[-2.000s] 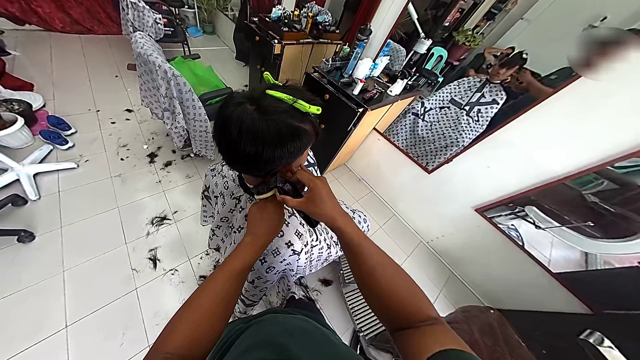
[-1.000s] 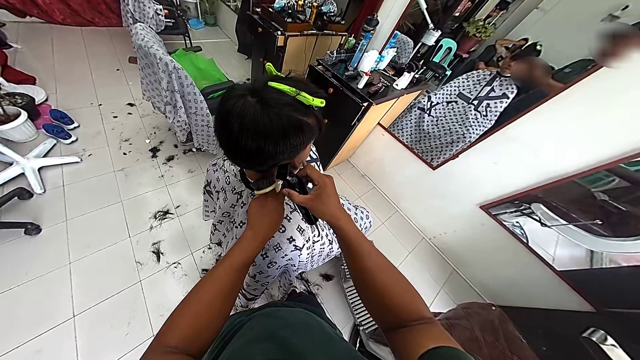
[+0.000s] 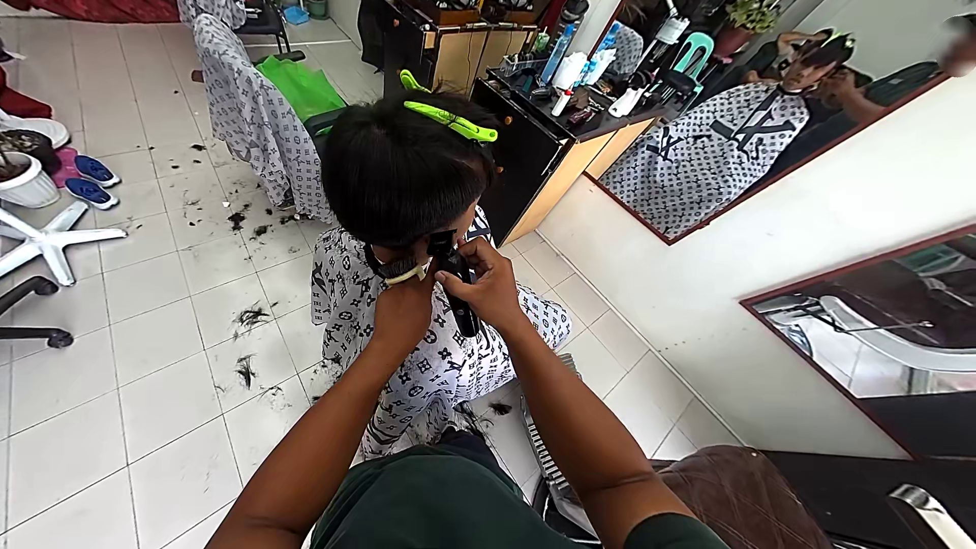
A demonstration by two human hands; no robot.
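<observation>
A seated person in a patterned white barber cape has dark hair with bright green hair clips on top. Black electric hair clippers are gripped by my right hand, their blade end up beside the side of the person's head. My left hand holds a brush with dark bristles and a pale edge close below the hair, left of the clippers. The fingertips of both hands are partly hidden.
A counter with bottles and tools stands beyond the person, by a wall mirror. A caped chair holds a green bag. Cut hair lies on the tiles. A white chair base is at left, a brown seat at lower right.
My right hand has turned the clippers, which now show more plainly with the blade end up. My left hand stays near the same place beside the person's head.
</observation>
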